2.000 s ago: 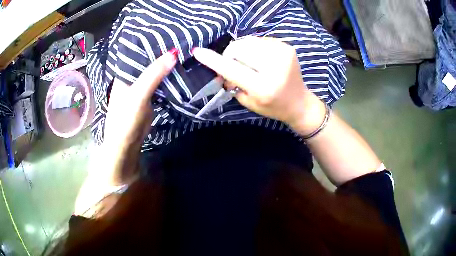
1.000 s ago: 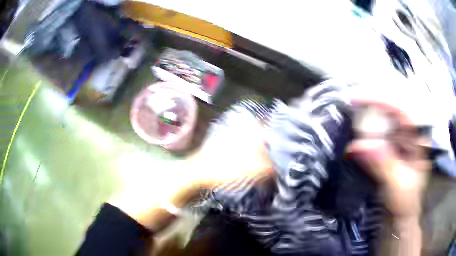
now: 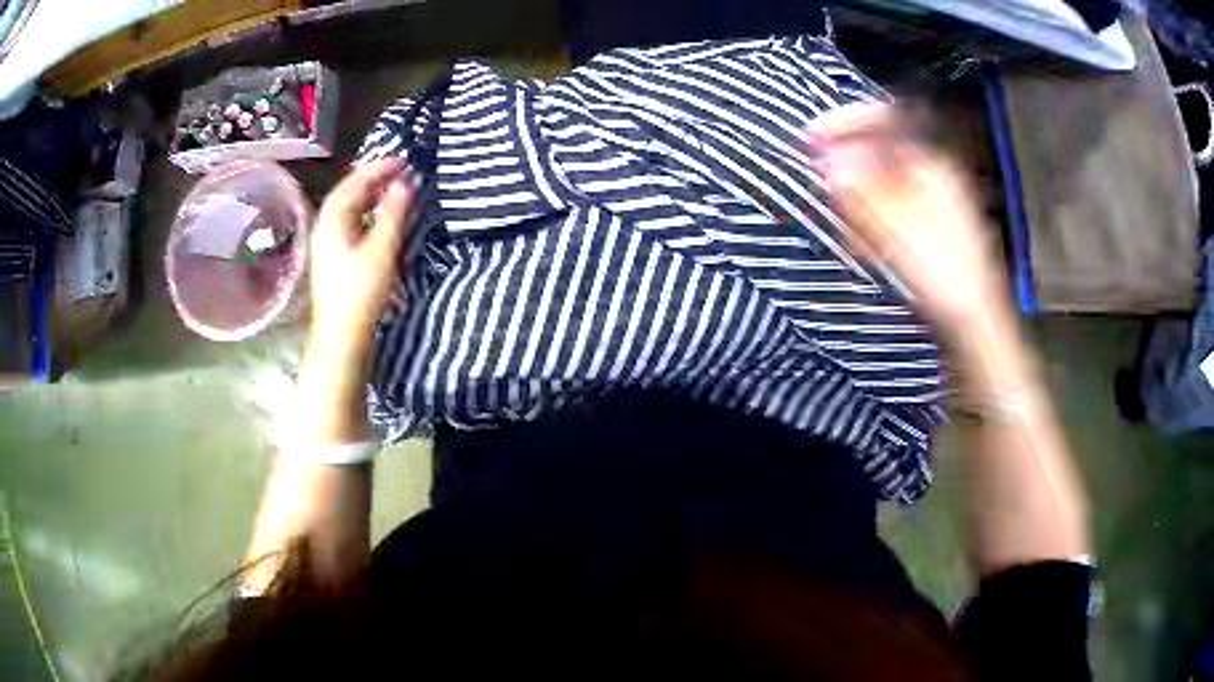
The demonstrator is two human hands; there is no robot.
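Observation:
The striped garment (image 3: 599,287), dark with white stripes, lies spread across the lap, with a folded striped part at its upper left. My left hand (image 3: 360,240) is at the garment's left edge, fingers curled, thumb and fingertips a little apart; whether cloth is between them is hard to tell. My right hand (image 3: 899,200) is blurred over the garment's upper right edge; its fingertips touch or hover at the cloth, and its grip cannot be made out. No scissors can be made out.
A pink round basket (image 3: 240,253) with white and green scraps stands at left, below a pale box of spools (image 3: 253,120). A brown fabric-covered board (image 3: 1112,187) with a blue edge is at right. A table's yellow-brown edge (image 3: 160,47) runs along the upper left.
The view swung toward the table and back. The garment, bunched two seconds ago, now lies flatter and spread. My hands have moved far apart, and the scissor blades no longer show.

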